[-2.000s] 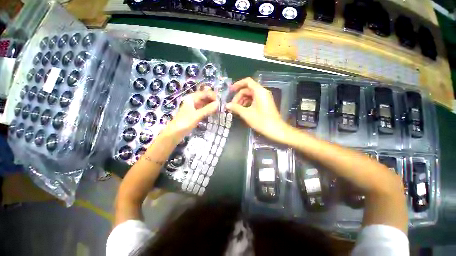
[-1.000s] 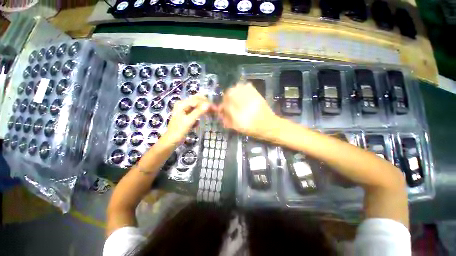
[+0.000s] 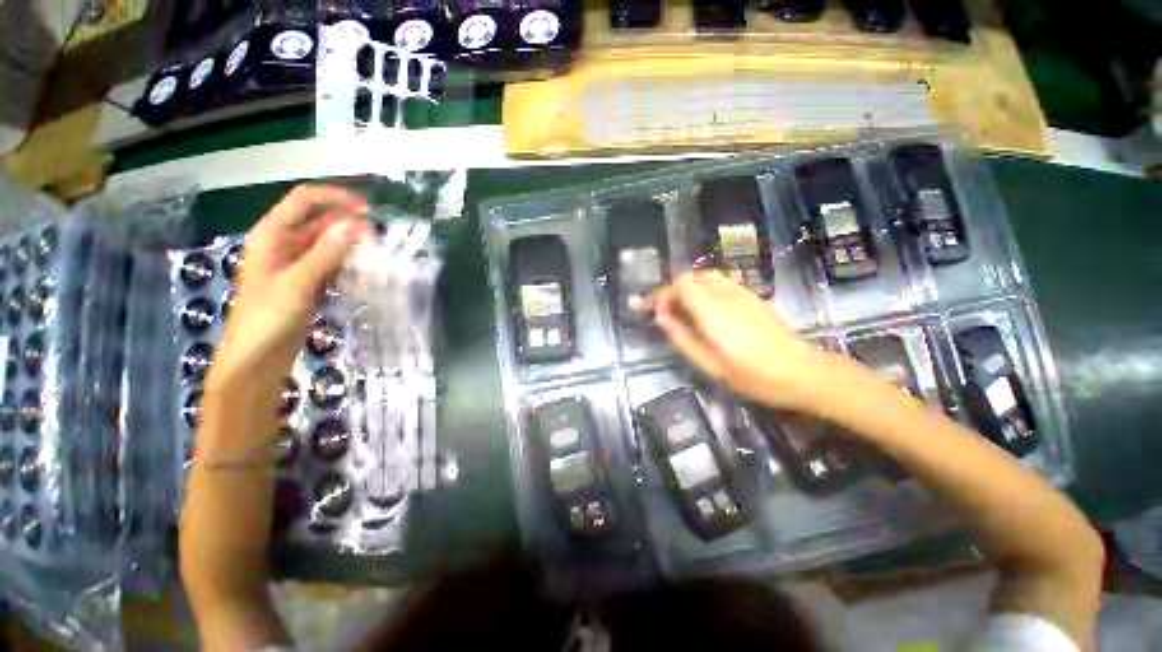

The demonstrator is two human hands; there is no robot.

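Note:
Black phone housings lie back side up in two rows in a clear blister tray. The nearest-left housing and its neighbour each show a small pale oval above the label. My right hand is over the back row, fingertips at the lower part of the second housing; whether they hold a pad is too small to tell. My left hand is raised at the top of the blurred adhesive sheet, thumb and fingers close together; whether they pinch the sheet is unclear.
A round parts tray lies under my left forearm. The bagged tray stack is far left. Behind are a black tray with white round parts, a pale cut-out sheet and a yellow board with black phones beyond.
My hands have parted: the right has moved from the adhesive sheet onto the phone tray, while the left stays by the sheet. The view has shifted right, and the cut-out sheet now shows behind.

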